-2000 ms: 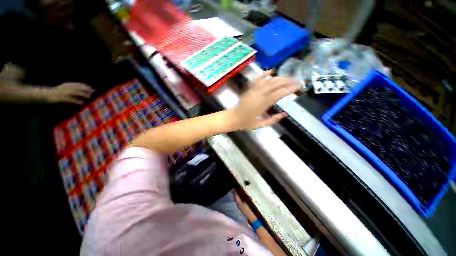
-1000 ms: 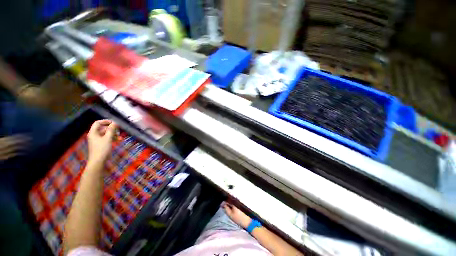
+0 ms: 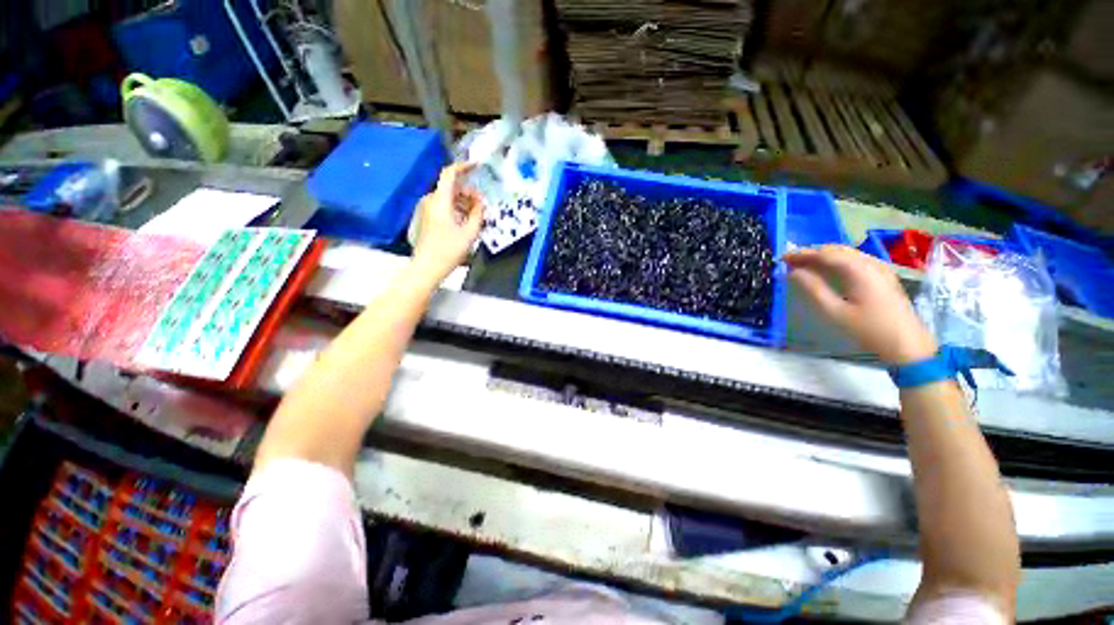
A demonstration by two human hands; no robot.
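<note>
A blue bin [image 3: 534, 263] full of small black components [image 3: 660, 250] stands on the far side of the rails. My left hand [image 3: 447, 222] is left of the bin, beside a white card with dark spots [image 3: 508, 225]; its fingers are partly curled and I cannot tell whether they hold anything. My right hand [image 3: 859, 299], with a blue strap on its wrist, is at the bin's right rim, fingers apart, with nothing seen in it. A green and white board panel [image 3: 230, 299] lies on red bubble wrap [image 3: 73, 287] at the left.
A closed blue box [image 3: 376, 177] and crumpled clear bags [image 3: 556, 140] are behind my left hand. Long pale rails [image 3: 525, 421] cross the view. A black tote [image 3: 73, 437] with red rows is at lower left. A clear bag [image 3: 996, 311] lies right of my right wrist.
The view has turned right. My left hand has moved from above the tote to beside the bin. My right hand has risen from below the rails to the bin's right side.
</note>
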